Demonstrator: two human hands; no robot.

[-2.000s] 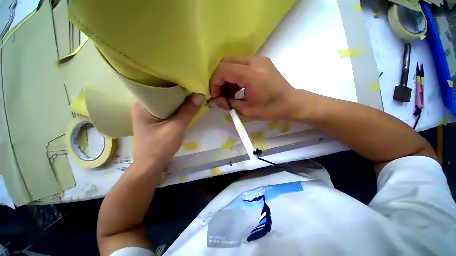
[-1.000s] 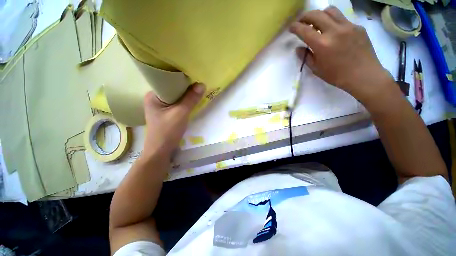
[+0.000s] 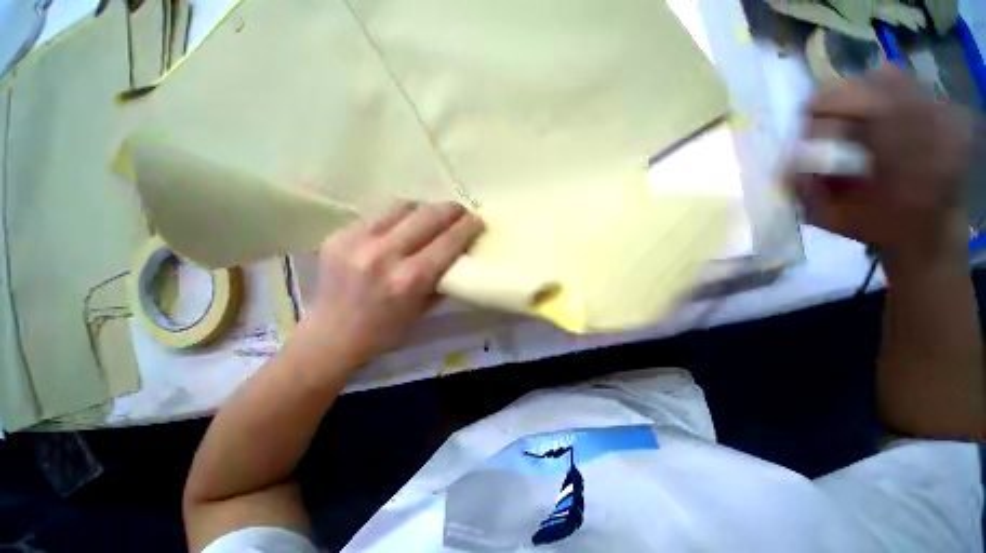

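The large floppy panel (image 3: 562,97) lies spread in front of me, beige side up, with a straight seam line running down its middle and a curled edge near me that shows yellow. My left hand (image 3: 400,265) presses on its near edge, fingertips at the lower end of the seam line; the thumb is hidden. My right hand (image 3: 887,162) is blurred at the far right, off the panel. A blurred white object (image 3: 838,159) shows at its fingers, with a dark cord hanging below; it looks like the white-handled tool.
A masking tape roll (image 3: 186,292) lies left of my left hand. Marked beige flat panels (image 3: 65,216) lie at the far left. Another tape roll (image 3: 843,52) and a blue-edged tray (image 3: 893,49) are at the top right, partly behind my right hand.
The panel has been turned over from yellow side to beige side and spread out. My right hand has moved to the far right. My left hand now lies with its fingers over the panel.
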